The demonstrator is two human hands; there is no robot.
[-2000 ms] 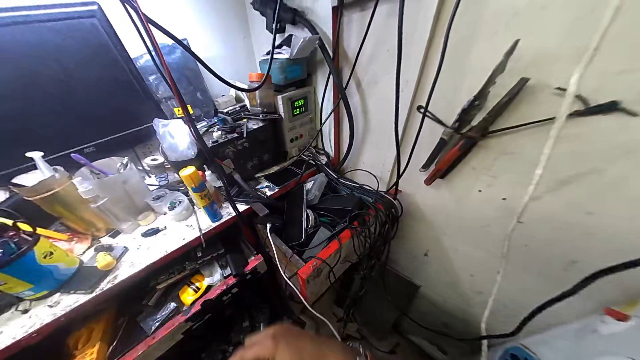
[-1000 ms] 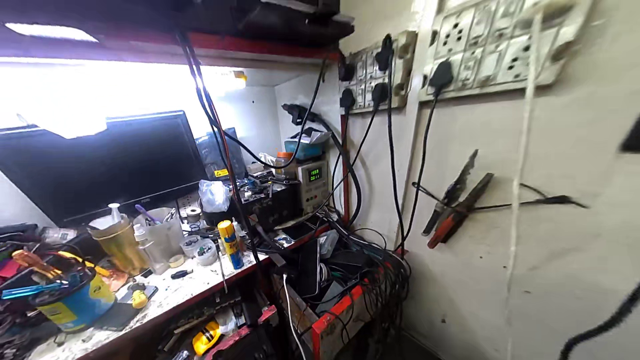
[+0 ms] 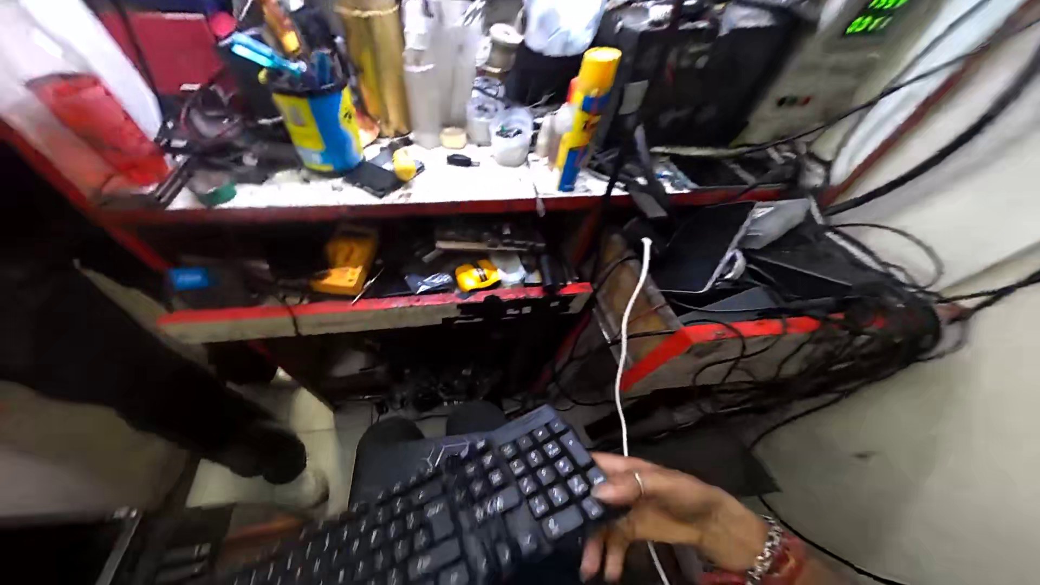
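A black computer keyboard [image 3: 431, 520] lies tilted across the lower middle of the head view. My right hand [image 3: 666, 508], with a ring and a chain bracelet, grips its right end by the number pad, thumb on top and fingers beneath. A white cable [image 3: 624, 349] runs down from the drawer area and passes behind this hand. My left hand cannot be made out; the keyboard's left end is blurred at the lower edge.
A cluttered workbench [image 3: 276, 195] holds a blue-yellow tool tub [image 3: 317, 126] and a yellow spray can [image 3: 589, 114]. Below is a shelf with a yellow multimeter [image 3: 345, 264]. An open drawer [image 3: 731, 329] of devices and tangled cables juts out at right. A person's dark-clothed leg [image 3: 162, 357] is at left.
The keyboard has come into view, held in my right hand. The view has swung down towards the lap and the space under the bench.
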